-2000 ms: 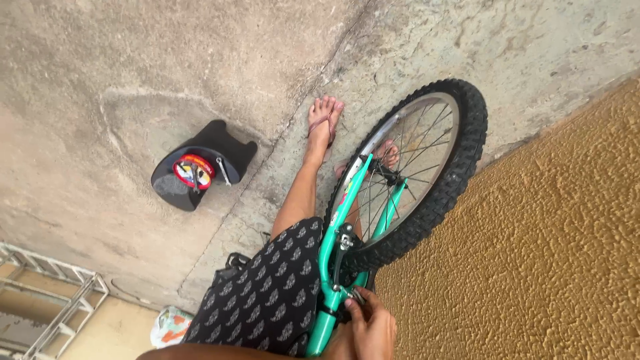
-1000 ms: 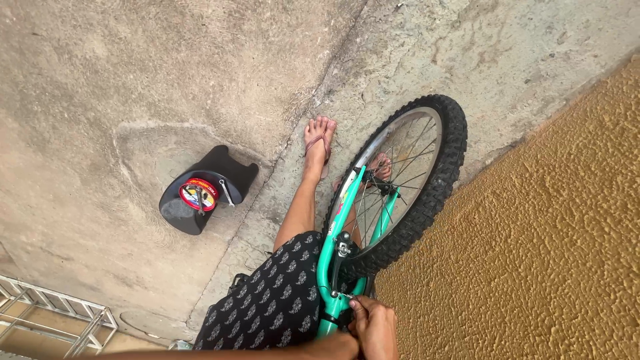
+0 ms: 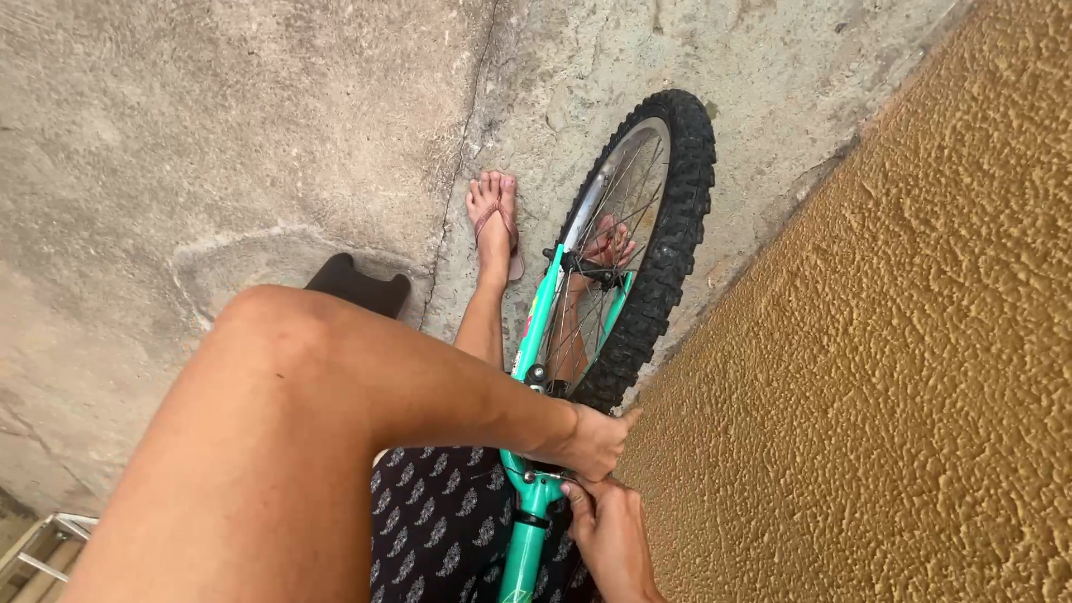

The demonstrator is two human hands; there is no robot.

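A teal bicycle fork (image 3: 538, 322) holds a wheel with a black knobby tire (image 3: 682, 201) in front of my legs. My left hand (image 3: 596, 440) reaches across the fork between its crown and the tire, one finger pointing out toward the wall; whether it grips anything is hidden. Just below, my right hand (image 3: 611, 528) has its thumb and fingers pinched at the side of the fork crown (image 3: 536, 490), by a thin cable or wire; the small part there is mostly hidden. The teal frame tube (image 3: 521, 561) runs down between my patterned clothing and my right hand.
A textured ochre wall (image 3: 879, 360) rises close on the right. On the concrete floor at left, a black curved plastic piece (image 3: 360, 285) shows partly behind my left arm. My feet in flip-flops (image 3: 494, 209) stand beside and behind the wheel. A white metal rack (image 3: 50, 544) is at bottom left.
My left arm has swung up across the view, and its hand has moved over the fork above the crown. My right hand stays by the crown. The arm now covers part of the black piece.
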